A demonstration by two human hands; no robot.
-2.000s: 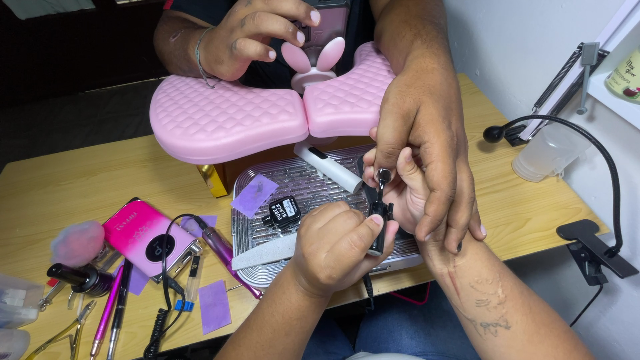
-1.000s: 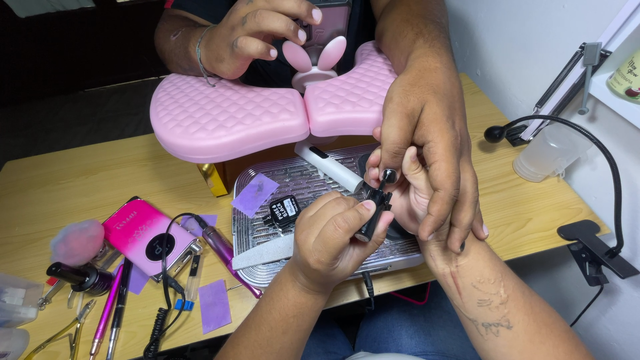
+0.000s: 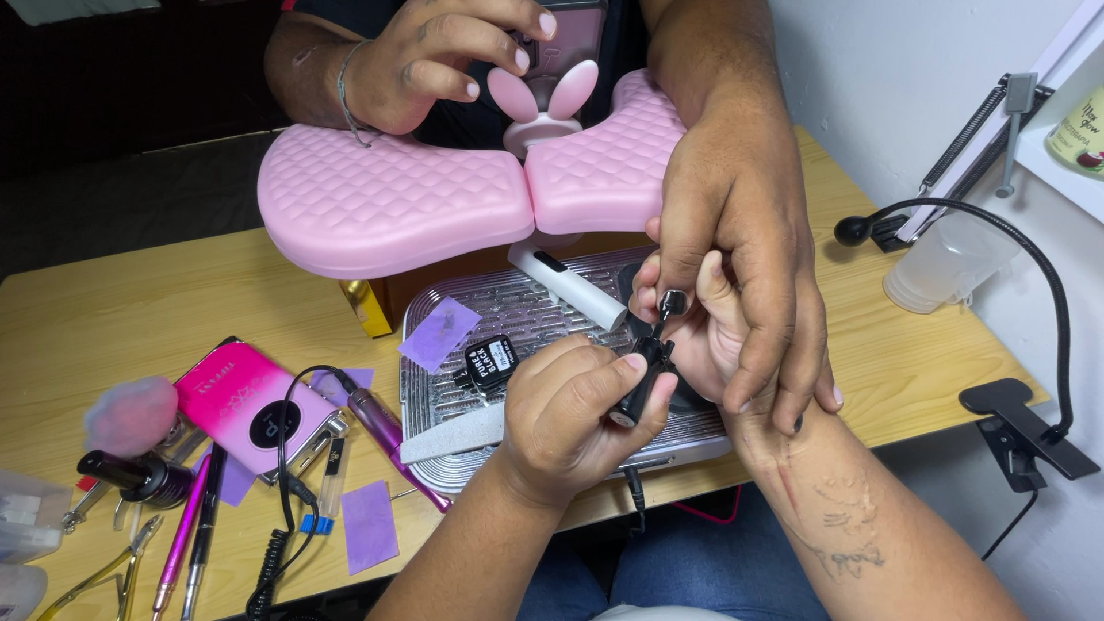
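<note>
My right hand (image 3: 573,410) grips the black cap of a nail polish brush (image 3: 642,379). The brush tip meets a black-painted thumbnail (image 3: 673,302) on the client's hand (image 3: 746,233), which rests palm down. From below, my left hand (image 3: 711,332) supports that hand, its fingers curled round the client's thumb. Just left of my right hand, an open black polish bottle (image 3: 490,364) stands on the ridged silver dust collector (image 3: 561,345). A grey nail file (image 3: 453,434) lies on it, partly behind my right hand.
The client's other hand (image 3: 431,65) is over the pink quilted armrest (image 3: 397,194), by a phone (image 3: 569,39). A white handheld lamp (image 3: 569,285) lies on the collector. At left are a pink nail drill unit (image 3: 259,405), cuticle nippers (image 3: 129,561) and a polish bottle (image 3: 142,479). A clear cup (image 3: 944,263) stands right.
My right hand and the brush cap have shifted slightly at the client's thumb. The client's hands and the tools on the table stay where they were.
</note>
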